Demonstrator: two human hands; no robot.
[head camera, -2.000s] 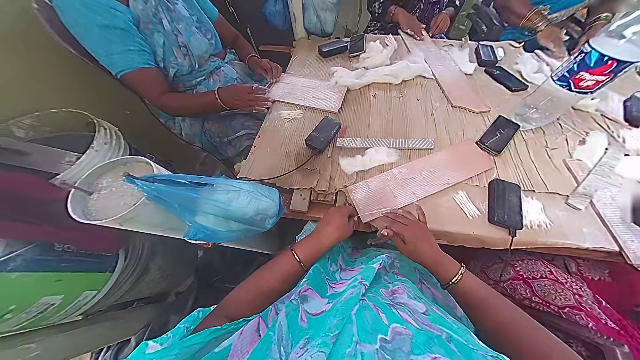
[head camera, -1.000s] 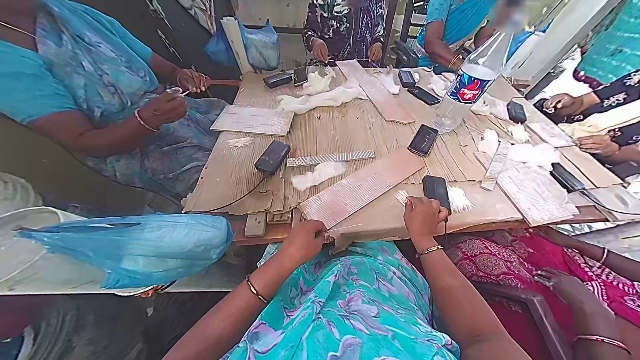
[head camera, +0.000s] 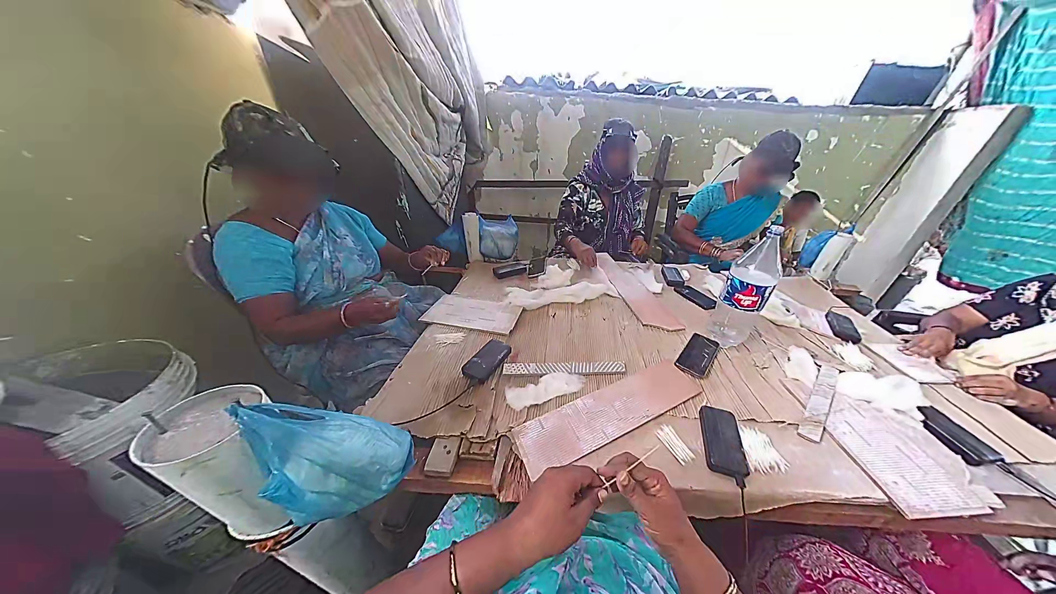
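My left hand (head camera: 561, 502) and my right hand (head camera: 648, 493) meet just off the table's near edge, their fingertips pinching a thin pale stick (head camera: 634, 464) that slants up to the right. Just beyond them a pinkish flat board (head camera: 610, 412) lies aslant on the table. To its right are a small bundle of thin white sticks (head camera: 676, 444), a black power bank (head camera: 723, 441) with a cable, and more white sticks (head camera: 762, 450). A tuft of white cotton (head camera: 544, 390) and a patterned metallic strip (head camera: 564, 368) rest past the board.
A clear plastic bottle (head camera: 747, 289) stands on the cardboard-covered table (head camera: 561, 330) near a black phone (head camera: 697, 355). At left, a blue plastic bag (head camera: 326, 462) hangs against a white bucket (head camera: 198, 454). Several people sit around the table, their hands apart from mine.
My hands, apart at the table edge one second ago, are now together with a thin stick between their fingers. The view has tilted up.
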